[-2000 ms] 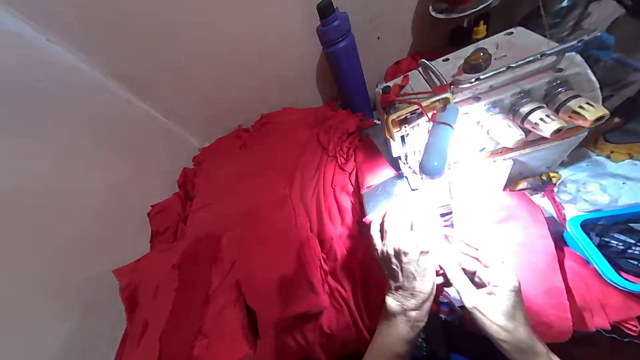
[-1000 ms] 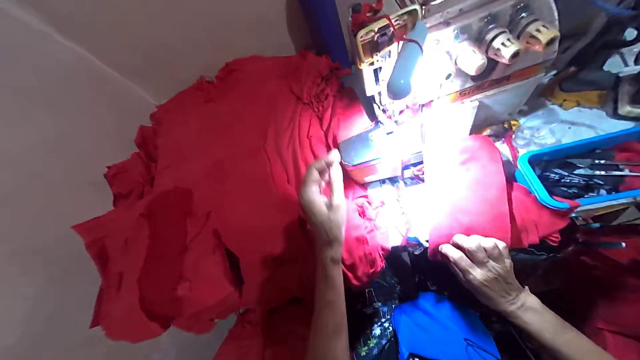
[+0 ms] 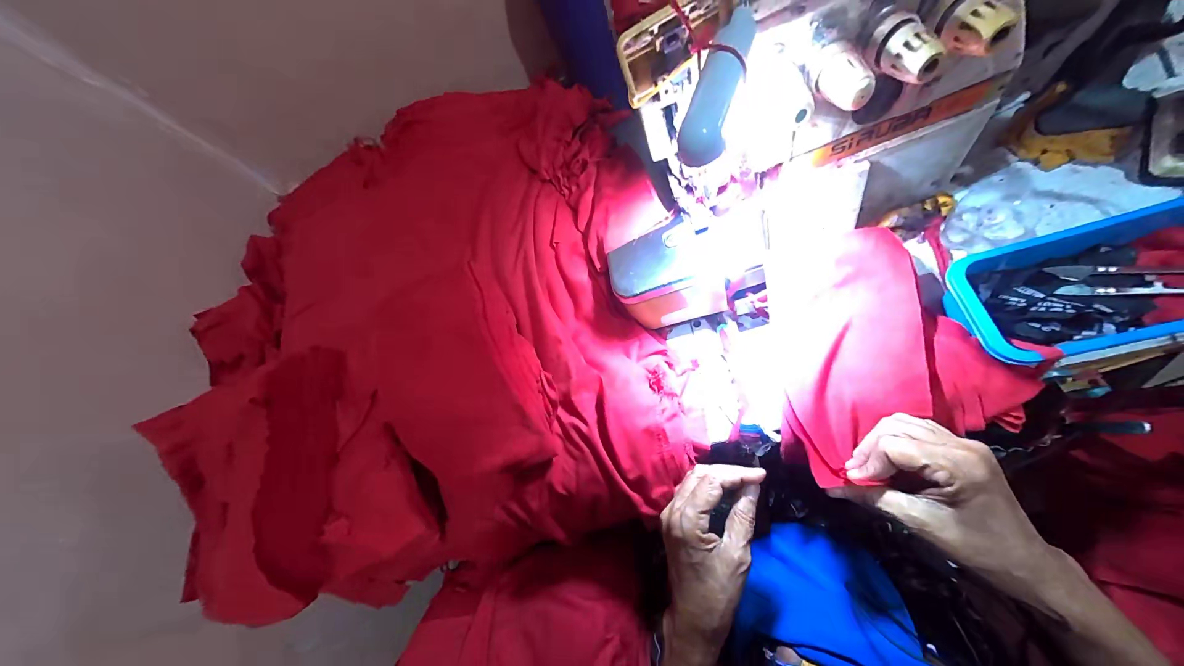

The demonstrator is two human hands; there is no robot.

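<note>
My right hand pinches the lower corner of a red fabric piece that lies right of the sewing machine's bright work area. My left hand is below the machine bed, beside the edge of a large pile of red fabric. Its thumb and index finger are bent toward each other; whether anything thin is between them cannot be told. The Siruba sewing machine stands at the top, its lamp glare hiding the needle area. A glossy machine plate cover lies left of that glare.
A blue plastic tray at the right holds thread snips, dark labels and red scraps. Blue cloth and black plastic are below, between the hands. A purple bottle stands behind the fabric pile, near the wall.
My left hand has moved from beside the machine's plate cover down and right, closer to my right hand. My right hand remains at the red piece's lower edge.
</note>
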